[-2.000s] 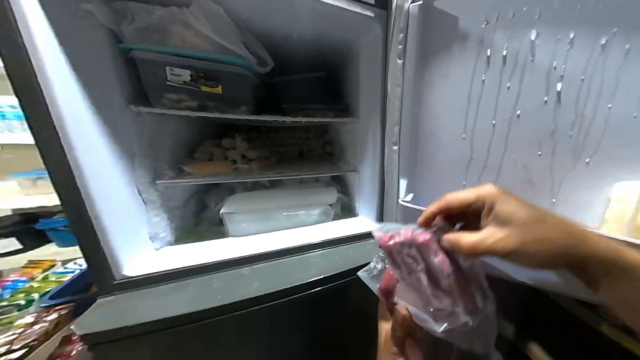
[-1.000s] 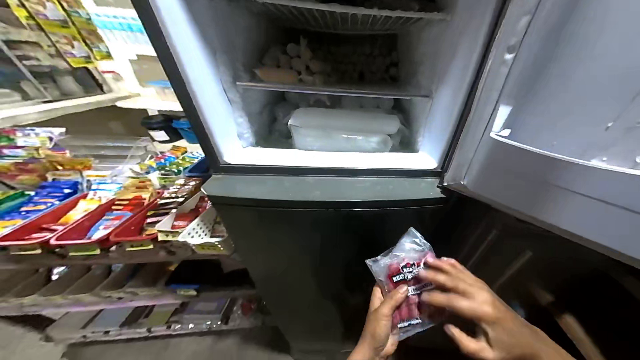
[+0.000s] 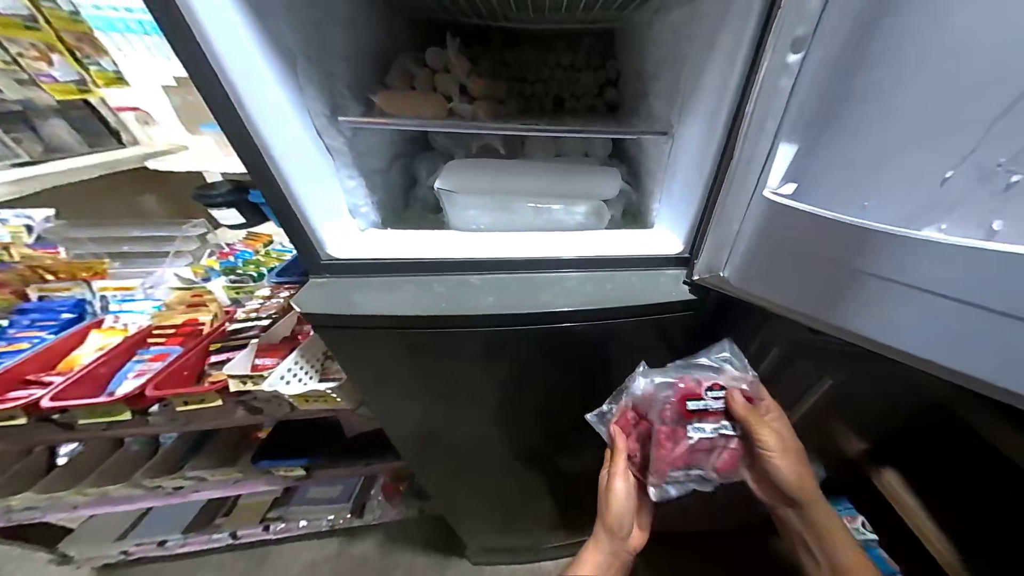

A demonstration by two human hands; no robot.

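Note:
A clear plastic bag of red frozen food (image 3: 688, 436), bearing printed writing, is held between both hands in front of the lower fridge door. My left hand (image 3: 620, 504) grips its lower left side. On its right edge my right hand (image 3: 768, 452) closes, thumb over the front. Above and behind them the freezer compartment (image 3: 504, 244) stands open. On its floor lie white, ice-like packs (image 3: 528, 194), and the wire-edged shelf above carries frosted bags and rounded pale items (image 3: 440, 88).
The freezer door (image 3: 896, 264) is swung wide to the right, with water drops on its inner face. At the left, shelves hold red trays (image 3: 112, 372) of packaged goods, with boxes (image 3: 320, 500) lower down. A black-lidded container (image 3: 228, 204) stands beside the fridge.
The view has tilted down and turned left. My right hand, over the bag's front a second ago, now holds its right edge, and more of the bag's front shows.

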